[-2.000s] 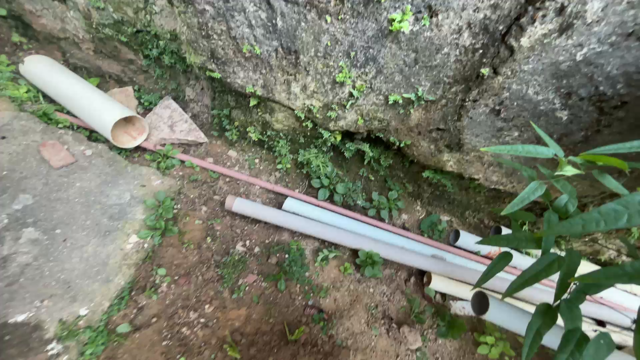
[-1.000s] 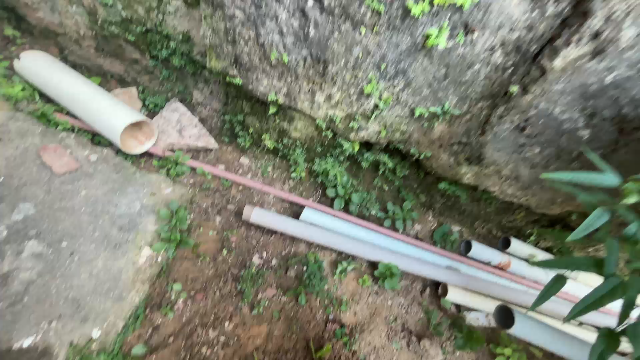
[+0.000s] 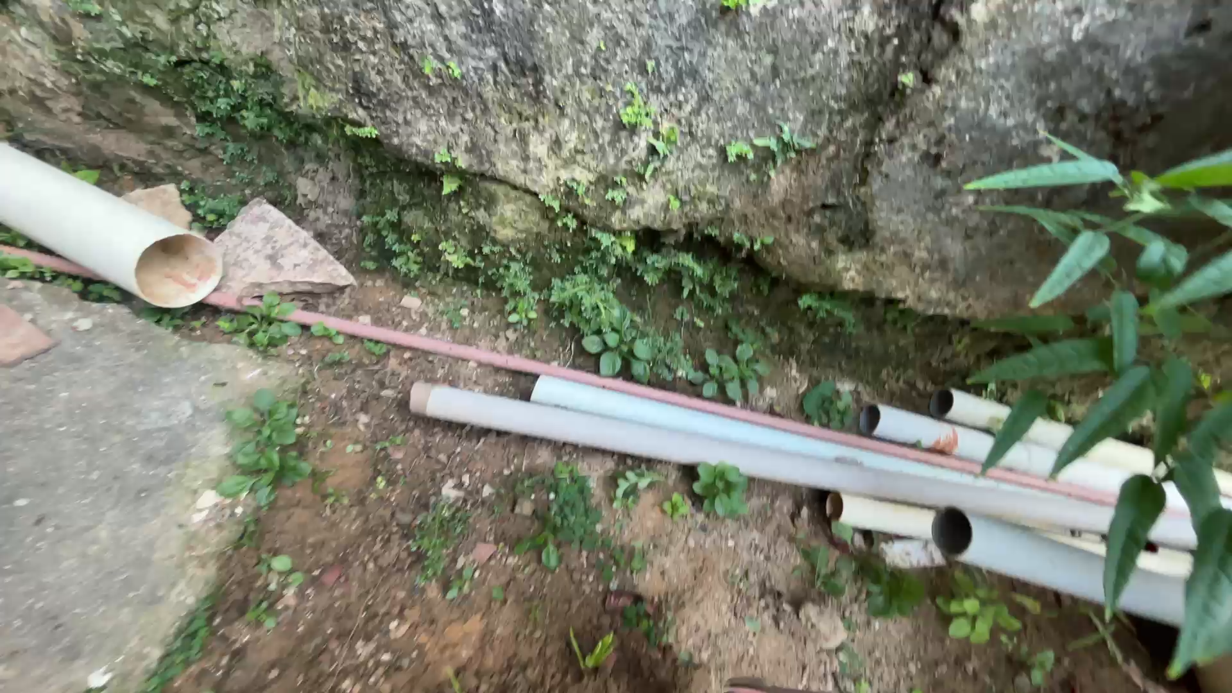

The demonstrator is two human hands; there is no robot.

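Neither my left hand nor my right hand is in view. A long grey plastic pipe point(image 3: 616, 433) lies on the soil beside a light blue pipe point(image 3: 693, 417). A thin pink pipe point(image 3: 462, 352) runs diagonally along them and passes beneath a wide cream pipe point(image 3: 87, 217) at the left. Several more pipes lie at the right, among them a wider grey-blue pipe point(image 3: 1059, 561) with its dark end showing and a cream pipe point(image 3: 1001, 412). Leaves partly cover their far ends.
A large mossy rock point(image 3: 616, 125) rises behind the pipes. A concrete slab point(image 3: 106, 462) lies at the left, with a triangular stone piece point(image 3: 274, 252) near the wide pipe. Leafy branches point(image 3: 1136, 385) hang at the right, and small weeds point(image 3: 265, 448) grow in the soil.
The view has shifted somewhat; the leafy branches show more fully at the right than one second ago. The pipes have not plainly moved.
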